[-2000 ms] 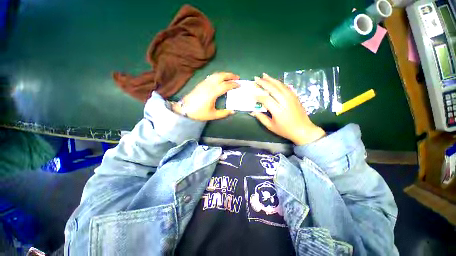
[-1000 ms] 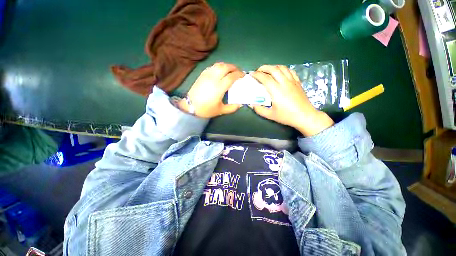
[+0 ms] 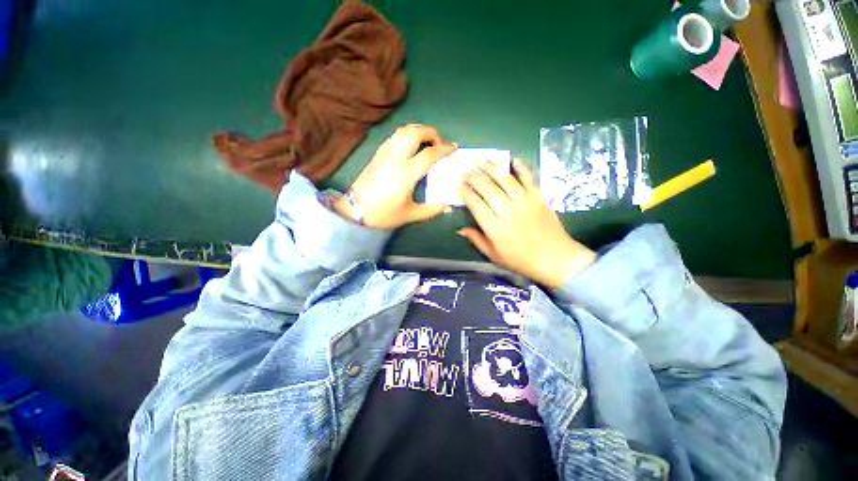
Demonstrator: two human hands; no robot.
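A small white slip or flat packet [image 3: 442,178] lies on the green bench mat close to its front edge. My left hand [image 3: 393,180] grips its left side with fingers above and thumb below. My right hand [image 3: 508,214] lies over its right part, fingers flat on top and partly hiding it. Whether something is under the white piece cannot be seen. A clear zip-lock bag [image 3: 589,167] lies flat to the right of my right hand, with a yellow strip [image 3: 679,184] at its right edge.
A crumpled brown cloth [image 3: 341,89] lies to the left on the mat. Green roll [image 3: 666,47], white-cored roll [image 3: 732,9] and pink slip [image 3: 720,66] are at the upper right. A counting scale [image 3: 835,122] sits on the box shelf [image 3: 773,131] at the right.
My right hand has shifted from gripping the white piece's right edge to lying with its fingers on top of it. The white piece now looks flatter. The whole clear bag now shows.
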